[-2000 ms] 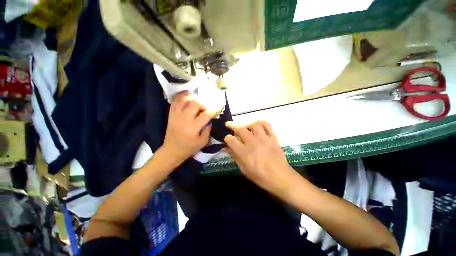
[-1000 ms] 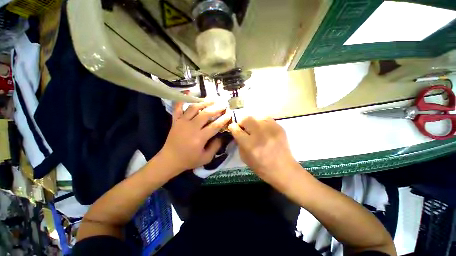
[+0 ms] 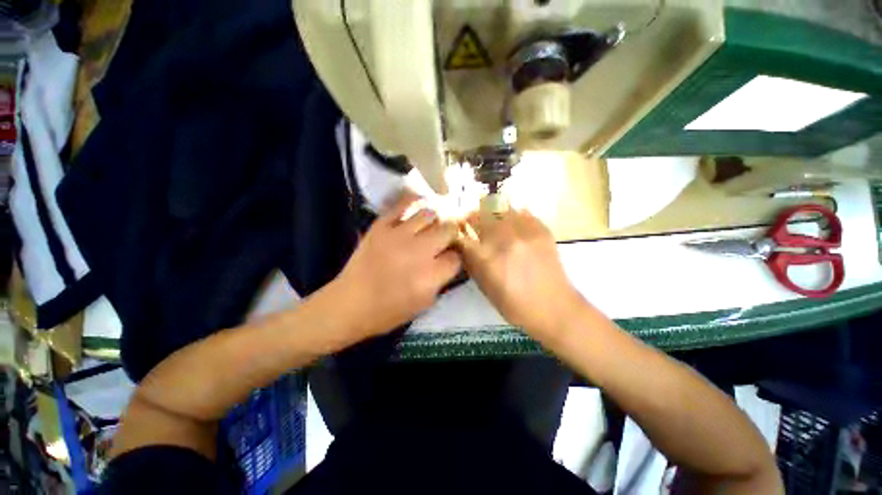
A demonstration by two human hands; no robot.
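The cream sewing machine head [image 3: 396, 77] stands over the work, its needle area brightly lit and partly washed out. My left hand [image 3: 411, 256] lies just in front of the presser foot, fingers bent onto the garment edge. My right hand [image 3: 508, 256] is beside it, fingertips close together at the needle and touching the left fingers. The small garment edge between them is mostly hidden by the fingers and glare. The navy garment [image 3: 213, 184] with white, navy-striped parts spreads in a large heap left of the needle.
Red-handled scissors [image 3: 808, 249] lie right of the needle, blades pointing left. A white rounded sheet [image 3: 648, 189] lies under the machine arm. The table has a green front edge [image 3: 619, 334]. A blue basket [image 3: 266, 435] is below left, a dark basket [image 3: 822, 440] below right.
Both hands are now closer together at the needle; the left fingers, spread a second ago, are more bent. The head view has shifted, so the machine appears further right.
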